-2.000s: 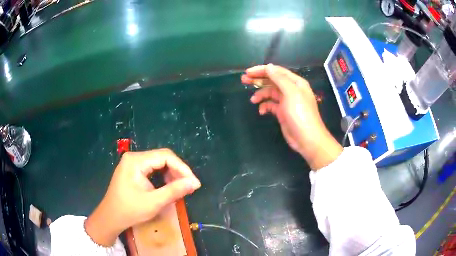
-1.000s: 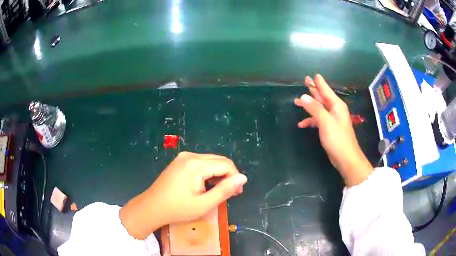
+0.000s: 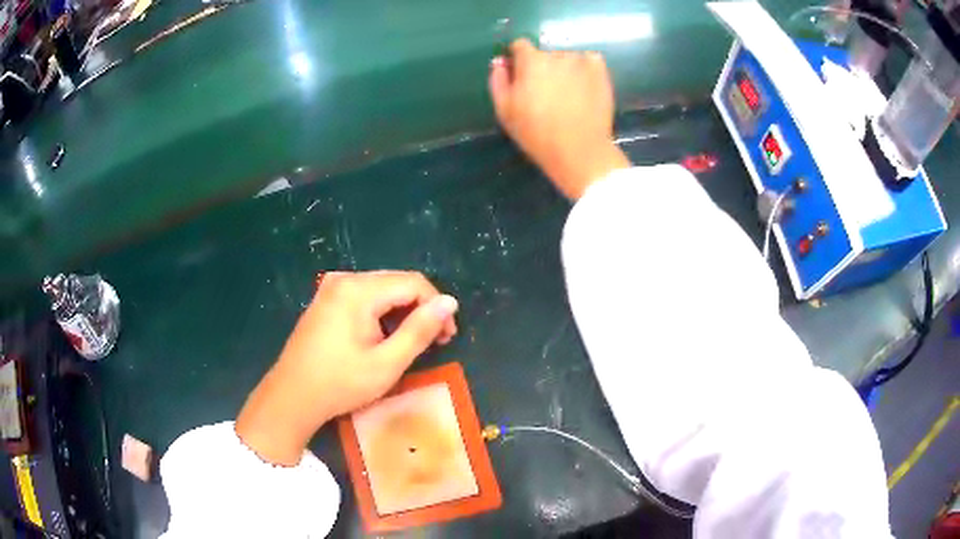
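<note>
My left hand (image 3: 353, 342) is over the upper left edge of the orange-red plate (image 3: 481, 453), its fingers curled and the thumb close to the fingertips. Nothing clear shows in it. The plate's cream centre has a brownish stain and a tiny dark hole. A thin clear hose (image 3: 568, 437) joins the plate's right side at a brass fitting. My right hand (image 3: 558, 105) reaches out over the far part of the green mat, back of the hand up. A faint small shape shows by its fingertips, too blurred to tell whether it is held.
The blue control unit (image 3: 805, 211) with red digits stands at right, a clear canister (image 3: 921, 111) on it. A red patch (image 3: 699, 162) lies beside it. At left are a glass bottle (image 3: 90, 316), a cream block (image 3: 136, 457) and black equipment (image 3: 74, 432).
My right hand has moved from near the blue unit to the far part of the mat, its fingers now closer together. My left hand stays curled, and more of the plate now shows.
</note>
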